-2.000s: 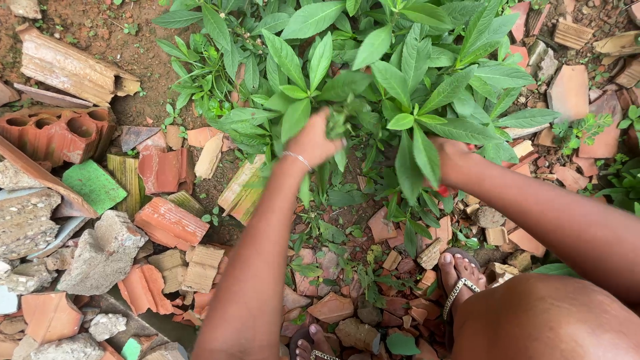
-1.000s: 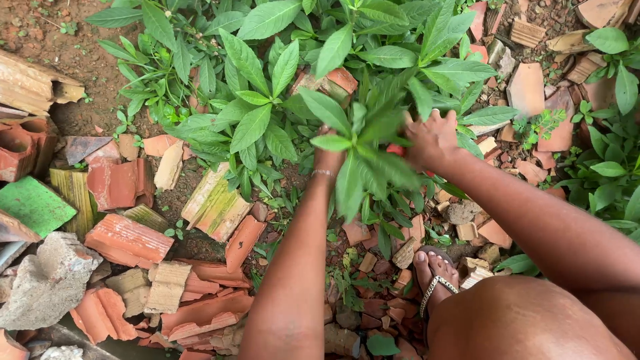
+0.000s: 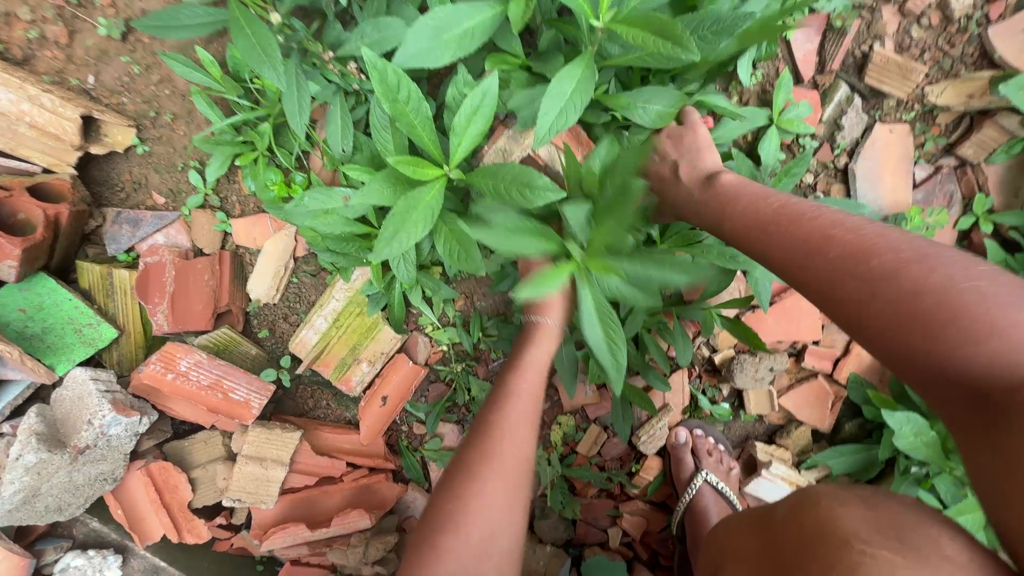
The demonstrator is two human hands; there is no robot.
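Note:
Broad-leaved green plants (image 3: 416, 168) fill the upper middle of the head view. My left hand (image 3: 546, 284) is among the leaves at the centre, its fingers hidden under a blurred leafy stem (image 3: 600, 280). A thin bracelet circles that wrist. Up and to the right, my right hand (image 3: 684, 160) is in the foliage with its fingers curled; leaves hide what, if anything, lies between them. A small red thing shows at its fingertips.
Broken clay tiles and bricks (image 3: 200, 384) cover the ground at left, with a grey concrete chunk (image 3: 72, 444) and a green-faced piece (image 3: 52, 320). More shards (image 3: 880, 168) lie at right. My sandalled foot (image 3: 704, 480) rests on rubble below the plants.
My right hand has moved up and away from my left hand since one second ago. The leafy stem over my left hand has shifted and is still blurred.

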